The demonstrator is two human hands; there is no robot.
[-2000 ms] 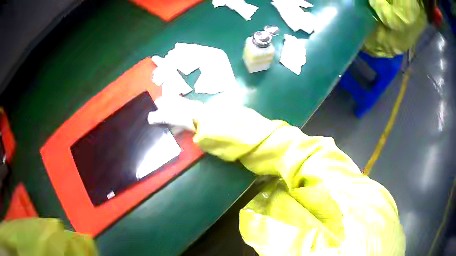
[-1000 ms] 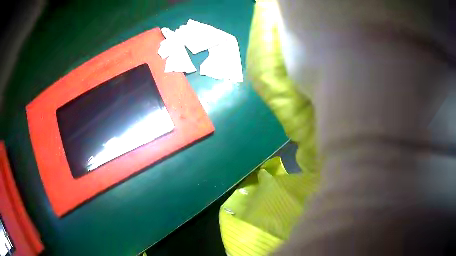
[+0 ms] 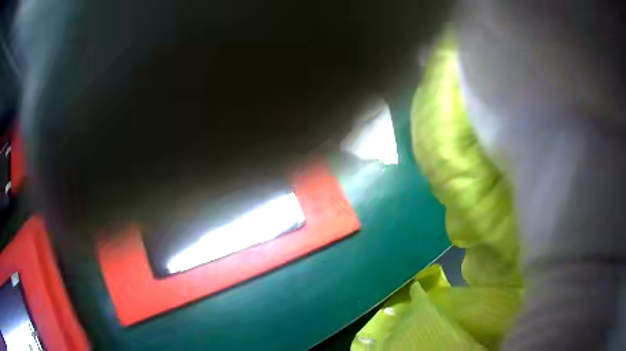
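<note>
A black glossy LCD panel (image 3: 237,234) lies on an orange-red foam pad (image 3: 331,209), with bright glare along its near side. A large, dark, blurred shape very close to the camera hides the panel's far part; it may be my left hand, but I cannot tell. A blurred grey-white shape at the right, close to the lens, looks like my gloved right hand (image 3: 556,144). Its fingers cannot be made out. A yellow sleeve (image 3: 460,158) is beside it. Neither hand is seen touching the panel.
A second foam pad (image 3: 42,274) with another panel (image 3: 19,319) lies at the lower left. Part of a white wipe (image 3: 377,137) shows beyond the first pad. The green bench's front edge (image 3: 384,296) runs diagonally at the lower right, beside more yellow smock cloth (image 3: 439,315).
The right arm has left the panel and a blurred grey-white shape has come close to the lens. A dark shape now covers the upper left. The view has shifted; the panel remains on its pad.
</note>
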